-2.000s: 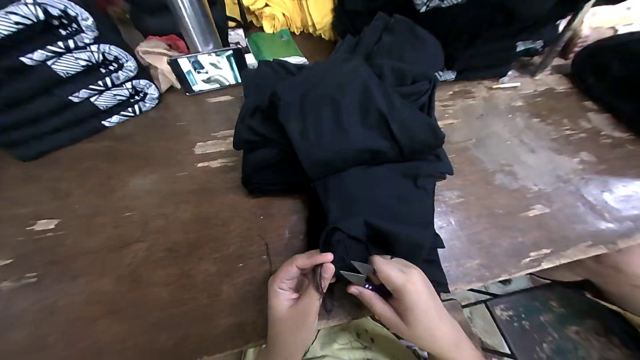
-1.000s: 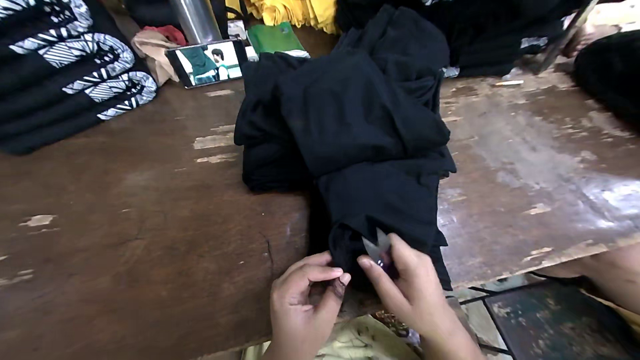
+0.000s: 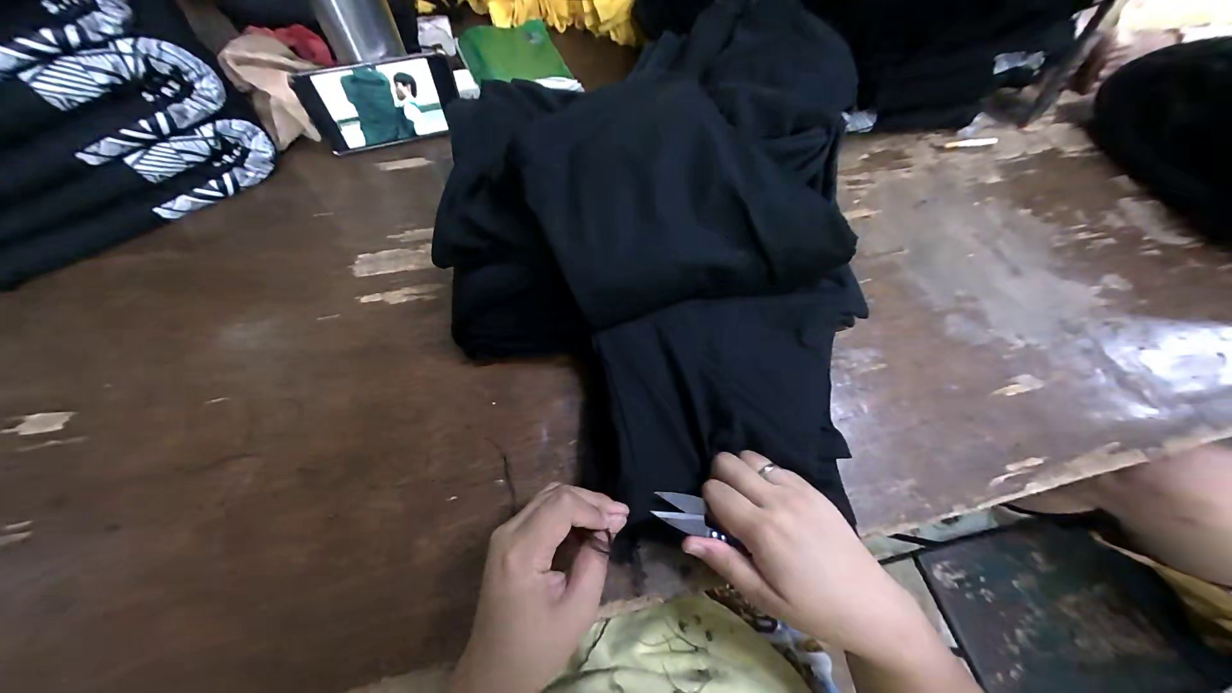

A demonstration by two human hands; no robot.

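A heap of black fabric garments (image 3: 674, 192) lies on the wooden table, one part hanging toward its near edge. My right hand (image 3: 784, 549) holds small thread snips (image 3: 683, 513) against that part, their two blades apart and pointing left. Just left of the blades, my left hand (image 3: 553, 568) pinches dark thread (image 3: 601, 542) between thumb and fingers. The handles of the snips are mostly hidden in my right palm. A loose dark thread (image 3: 508, 476) lies on the wood beside my left hand.
Folded black garments with white print (image 3: 144, 115) are stacked at the left. A phone (image 3: 380, 102) showing a picture leans by a metal cylinder (image 3: 358, 29). Black cloth (image 3: 1169, 135) lies at the right. Another person's bare limb (image 3: 1145, 505) is beyond the worn table's (image 3: 1020, 452) right near edge.
My left hand has come away from the cloth with thread pinched in it. The snips, partly hidden behind the fingers one second ago, now show both blades spread, lower down.
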